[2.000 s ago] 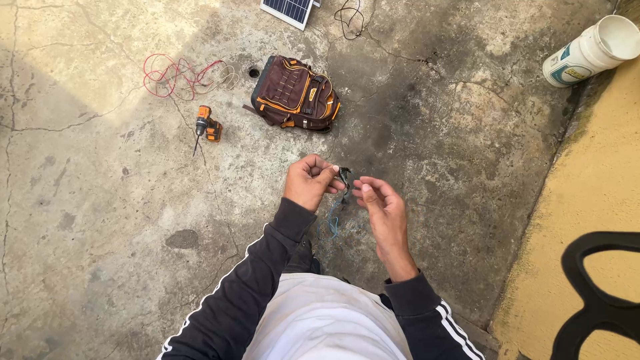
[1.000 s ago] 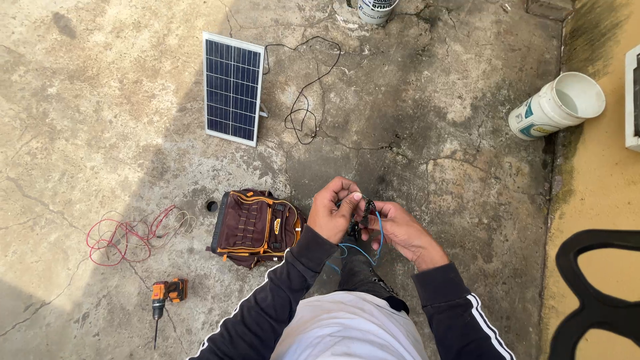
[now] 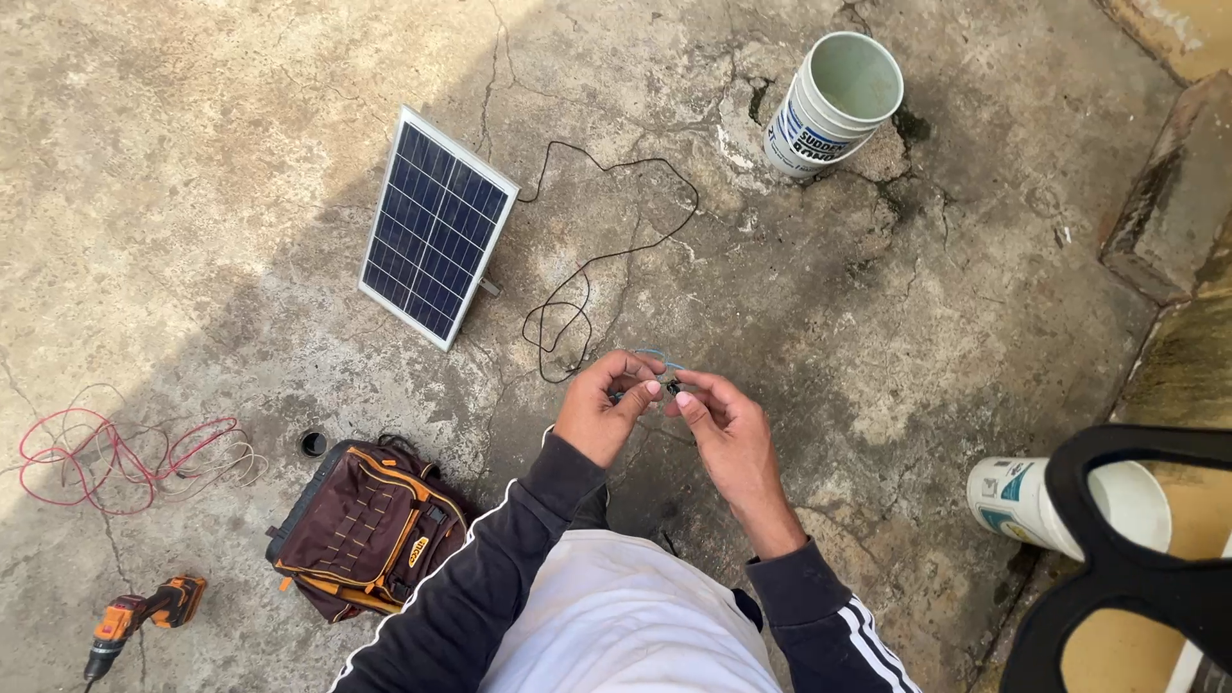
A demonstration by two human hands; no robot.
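Observation:
Both hands meet in front of my body at the centre of the view. My left hand (image 3: 608,404) pinches a small dark part between thumb and fingertips. On the other side, my right hand (image 3: 727,433) grips the same small black part (image 3: 673,388) with thumb and forefinger. What the part is cannot be told; the fingers cover most of it. A thin blue wire (image 3: 664,360) loops just beyond the fingertips. Past the hands, a black cable (image 3: 616,255) lies in loose loops on the concrete, leading to a framed solar panel (image 3: 438,226) that stands tilted.
To the left lie a brown and orange tool bag (image 3: 371,529), an orange cordless drill (image 3: 144,616) and tangled red and pale wires (image 3: 125,457). A white bucket (image 3: 833,106) stands ahead; another white bucket (image 3: 1020,500) lies right, partly behind a black curved frame (image 3: 1107,568). A drain hole (image 3: 313,443) is near the bag.
The view has shifted, bringing the whole solar panel and the far bucket into sight. The blue wire hung below my hands earlier; now it shows beyond my fingertips. Both hands stay close together.

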